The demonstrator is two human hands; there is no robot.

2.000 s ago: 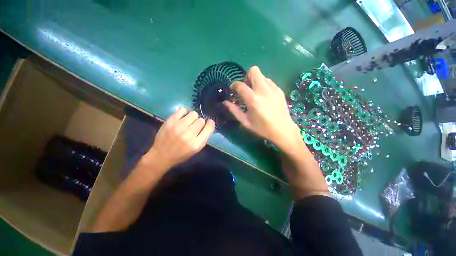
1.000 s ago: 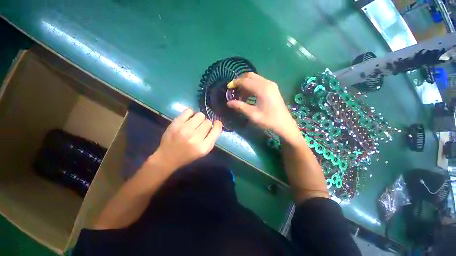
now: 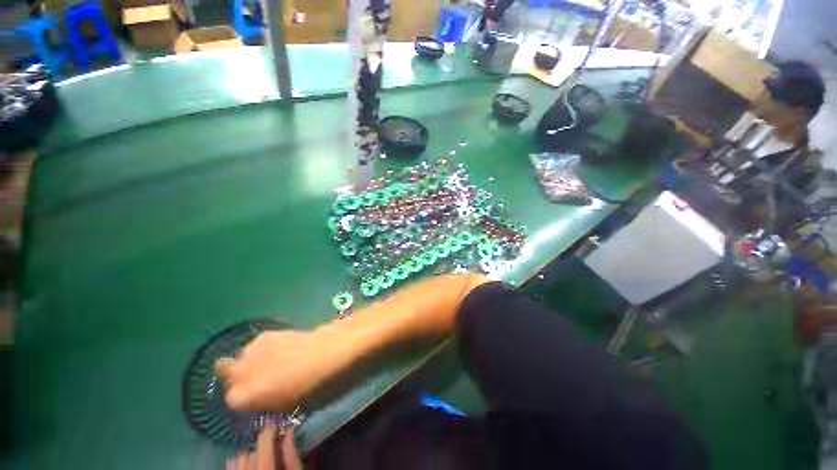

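A black slotted blower wheel (image 3: 201,387) lies on the green bench at the lower left. My right hand (image 3: 268,371) is over its middle, fingers bent down at the hub; the fingertips are blurred, so I cannot tell whether they hold a part. My left hand (image 3: 267,452) is cut off by the bottom edge; only its fingers show, at the wheel's near rim. Green rings (image 3: 401,274) lie in rows with small silver and coppery parts to the right of the wheel.
More black wheels (image 3: 403,136) stand behind the small parts. A patchy post (image 3: 365,92) rises behind them. A plastic bag of small parts (image 3: 560,178) lies to the right. Another person (image 3: 787,108) is at the far right, near a pale panel (image 3: 656,248).
The view has swung up and to the right, so the wheel and hands now show lower left. The carton is out of view. My right hand remains at the wheel's middle.
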